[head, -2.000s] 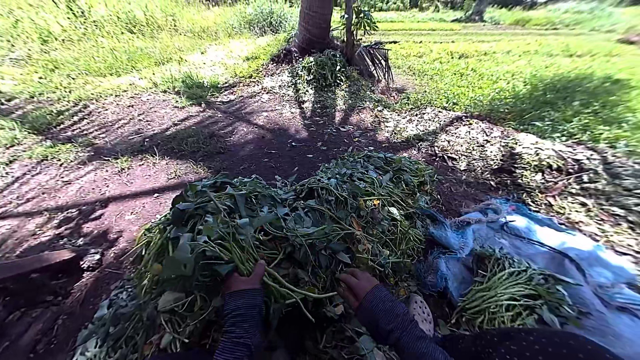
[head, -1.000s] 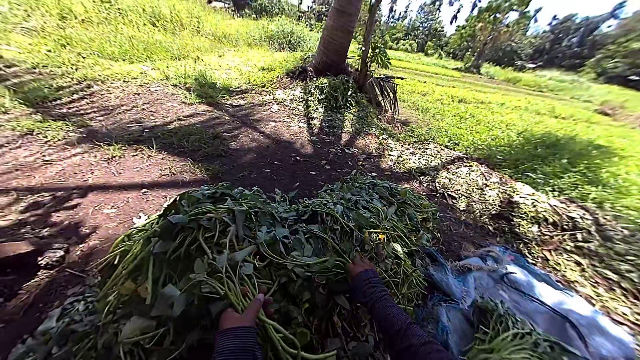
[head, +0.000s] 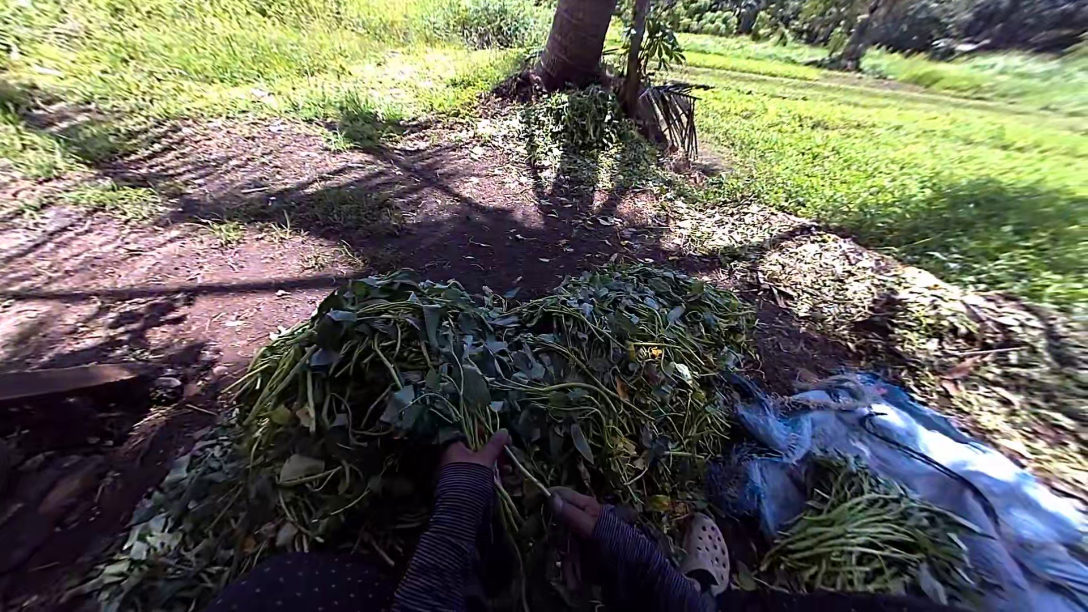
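Observation:
A large heap of cut leafy vines [head: 595, 357] with long green stems lies on the ground in front of me. My left hand [head: 476, 450] is closed around a bunch of stems at the near side of the heap, its thumb on top. Lower and to the right, my right hand [head: 578, 510] pinches the end of a pale stem that runs up toward the left hand. Both arms wear striped sleeves. Stem ends hang below the left hand, and some fingers are hidden in shadow and leaves.
On the right lies a blue and white woven plastic sheet or sack [head: 952, 459] bearing a bundle of green stems [head: 867, 535]. A perforated clog [head: 705, 552] shows near my right arm. Beyond the heap stand a tree trunk [head: 578, 42] and grass; a plank-like piece [head: 68, 381] lies left.
My right hand has come off the heap's near face and moved down toward me, close to the left hand. It now pinches a stem. The left hand still holds stems.

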